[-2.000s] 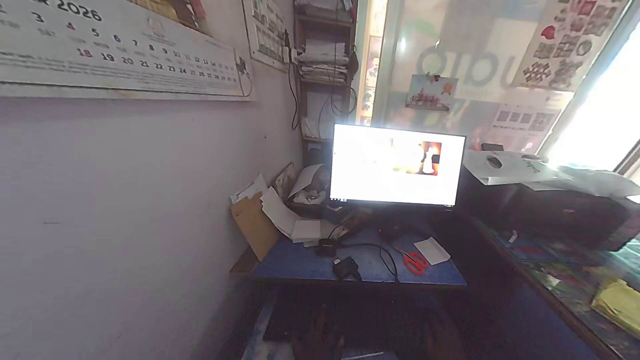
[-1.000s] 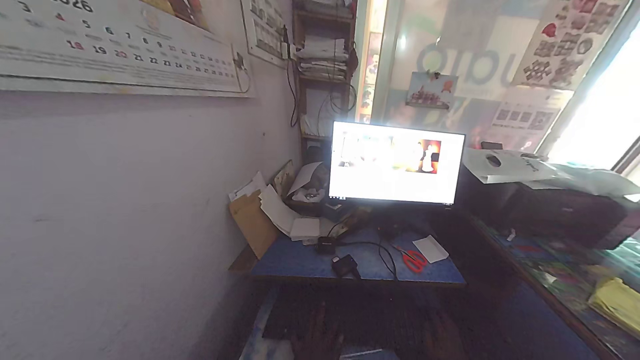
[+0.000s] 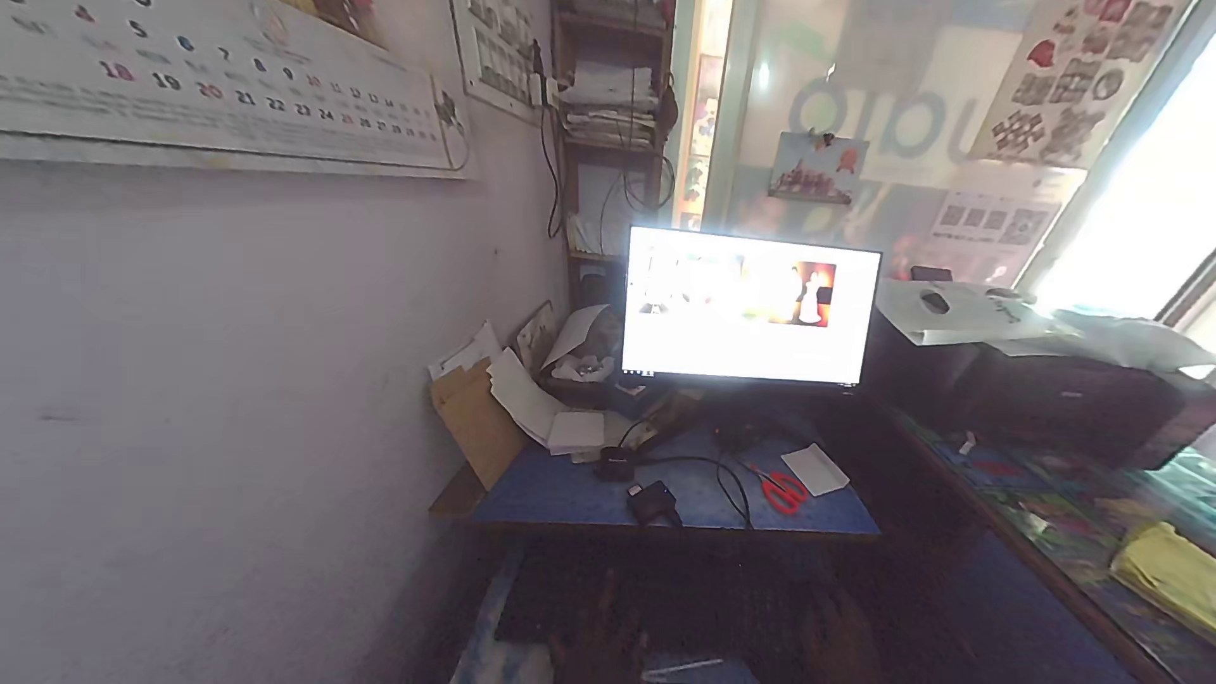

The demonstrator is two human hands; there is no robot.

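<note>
A dark keyboard lies on a low shelf beneath the blue desk top. My left hand rests at the keyboard's near left part, fingers apart and pointing forward, with nothing seen in it. At the keyboard's right end is my right hand, very dim; its fingers are hard to make out. A thin white object lies between the hands at the bottom edge. Beyond them stands a lit monitor with pictures on its screen. Red-handled scissors lie on the desk top.
Black cables and a black adapter lie on the desk, beside a white card. Papers and a brown envelope lean at the left wall. A dark printer stands right, on a counter with a yellow bundle.
The pictures on the monitor have changed: another picture area shows at the screen's left that was blank two seconds ago. Both hands remain at the keyboard.
</note>
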